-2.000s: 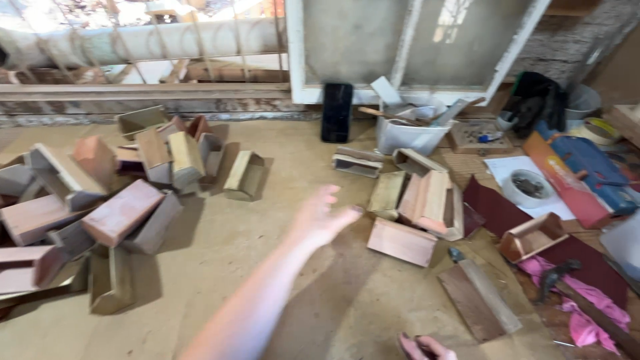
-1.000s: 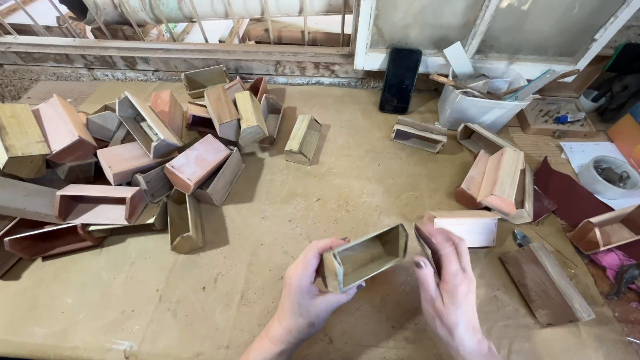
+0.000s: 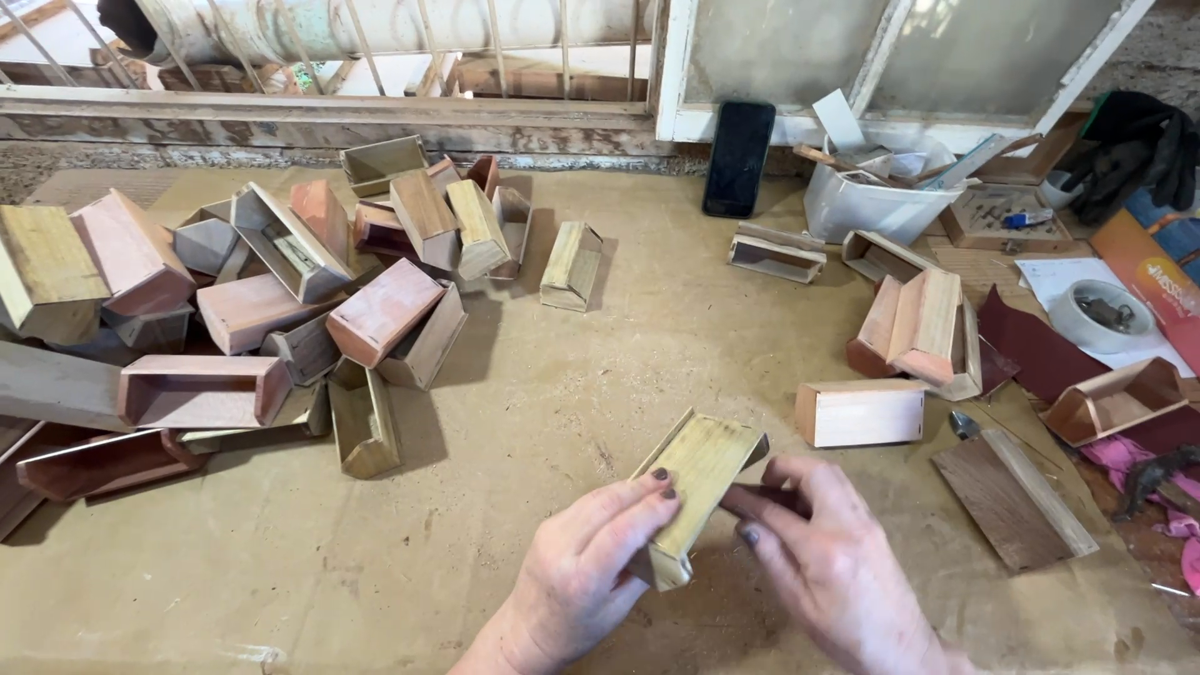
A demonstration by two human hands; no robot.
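My left hand (image 3: 586, 553) grips a small pale yellowish wooden box (image 3: 703, 478) near the lower middle, its fingers over a flat outer face. Close to the box's right side, my right hand (image 3: 834, 553) pinches a dark reddish-brown flat piece (image 3: 764, 500), possibly sandpaper; the fingers hide much of it. Up and to the right of my hands, a pinkish wooden box (image 3: 861, 415) lies with a flat face up. Behind it, more wooden boxes (image 3: 923, 323) lean together. A lone small box (image 3: 572, 266) rests at the upper middle.
A jumbled pile of wooden boxes (image 3: 384, 309) covers the left side. At the back stand a black phone (image 3: 739, 159) and a white plastic tub (image 3: 872, 208) of tools. At right are dark red sheets (image 3: 1031, 352), a white round dish (image 3: 1102, 317) and pink cloth (image 3: 1125, 464).
The box in my left hand has turned from showing its hollow side to showing a flat face. My right hand has come close against it. Two seconds ago my left hand was reaching out, holding nothing.
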